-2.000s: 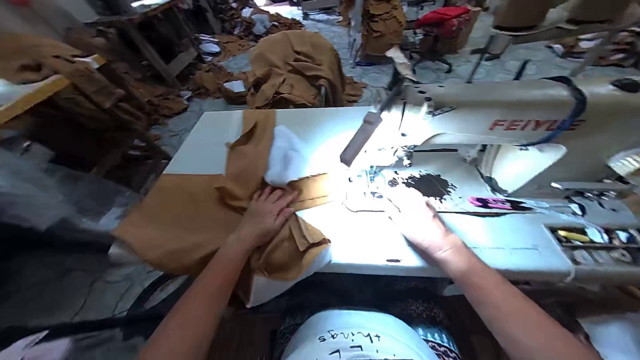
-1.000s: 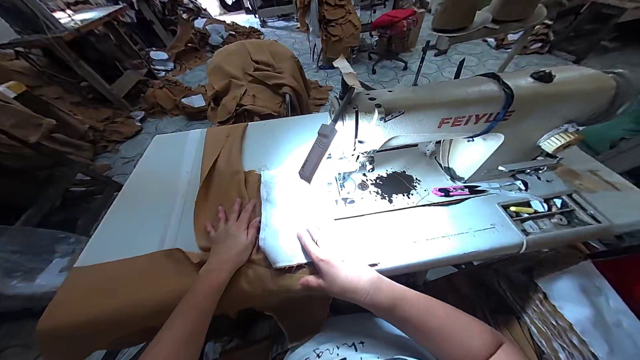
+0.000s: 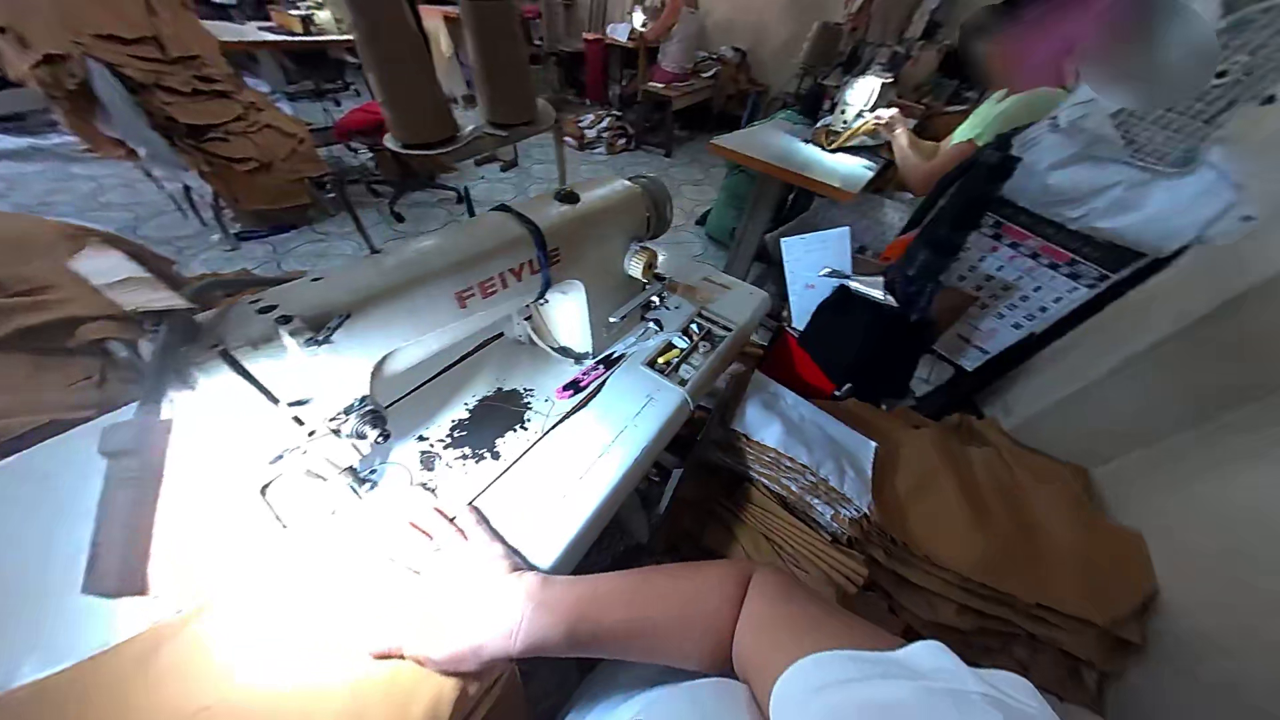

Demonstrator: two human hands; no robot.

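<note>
My right hand (image 3: pixel 455 585) lies spread on the bed of a Feiyue sewing machine (image 3: pixel 420 270), just in front of the needle area, washed out by the lamp's glare. Its heel is beside a piece of brown fabric (image 3: pixel 260 670) at the bottom left; whether it touches the fabric is hard to tell. A pink and black tool (image 3: pixel 588 377), perhaps thread snips, rests on the machine bed near a small parts tray (image 3: pixel 690 350) with a yellow item inside. My left hand is out of view.
Stacked brown fabric pieces (image 3: pixel 1010 520) with a white sheet (image 3: pixel 805 435) on top stand to the right. Large thread cones (image 3: pixel 400 75) rise behind the machine. A co-worker's arm (image 3: pixel 915 150) is at another sewing table (image 3: pixel 790 155). A calendar (image 3: pixel 1030 285) leans near the wall.
The view has swung far to the right. My left hand, on the brown fabric a second ago, has left the view. The white piece seen beside it cannot be made out now.
</note>
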